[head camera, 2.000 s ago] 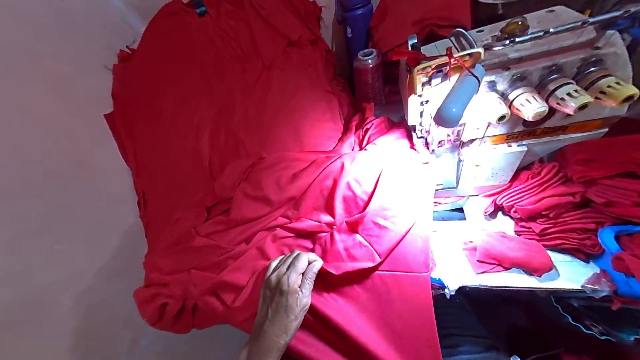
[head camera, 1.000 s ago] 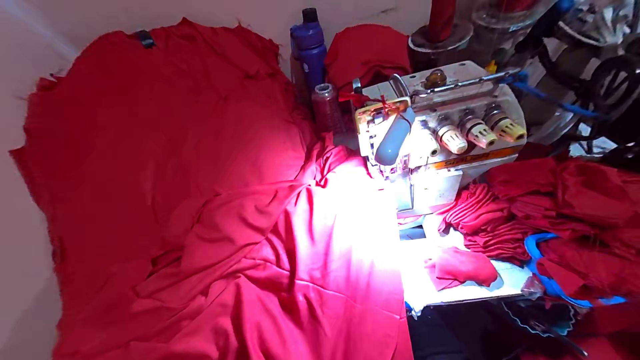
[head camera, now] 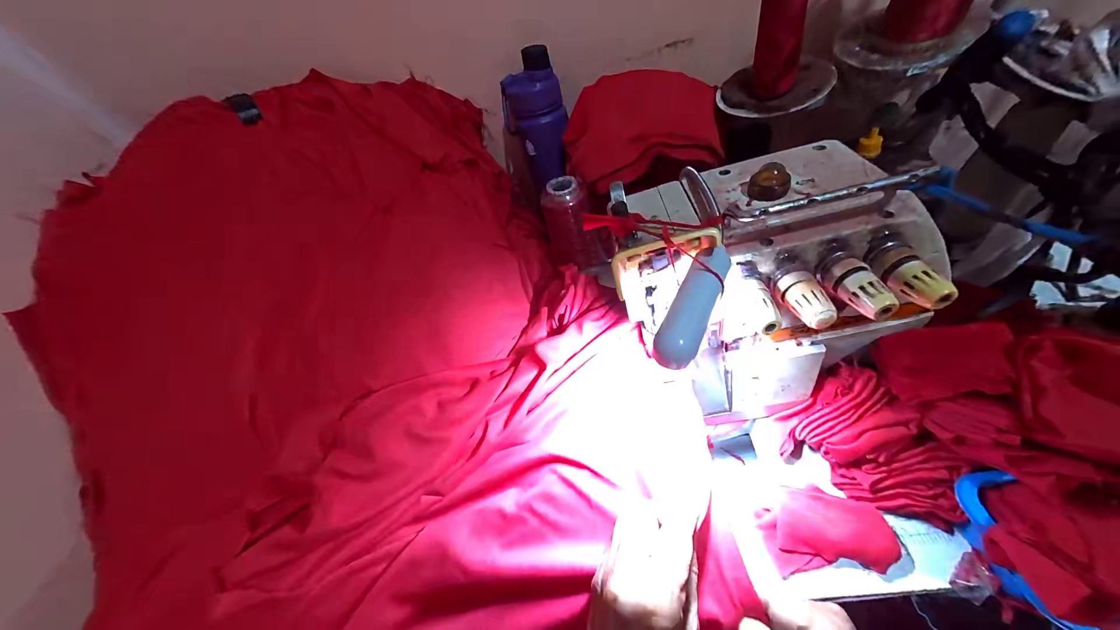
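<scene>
A large spread of red fabric [head camera: 289, 289] covers the left and centre, its folds running to the overlock sewing machine [head camera: 831, 188]. My left hand [head camera: 643, 564] lies on the fabric below the machine's needle area, its fingers pointing toward it and washed out by the lamp's glare. At the bottom edge, my right hand [head camera: 801, 612] is partly cut off, beside the fabric's right edge. Glare hides both hands' fingertips and whether they grip the cloth. A grey cylindrical lamp [head camera: 691, 311] hangs at the machine's front, tied with red strips.
Behind the machine stand a purple bottle [head camera: 535, 122], a thread cone [head camera: 564, 219], a folded red cloth [head camera: 647, 122] and large red thread spools [head camera: 780, 52]. Right of the needle area lie gathered red pieces [head camera: 875, 437] and a blue-rimmed container [head camera: 976, 499] with red cloth.
Two seconds ago one hand lay on the fabric; one second ago no hand showed. Both hands are now at the lower edge, near the fabric's right side. The view has shifted.
</scene>
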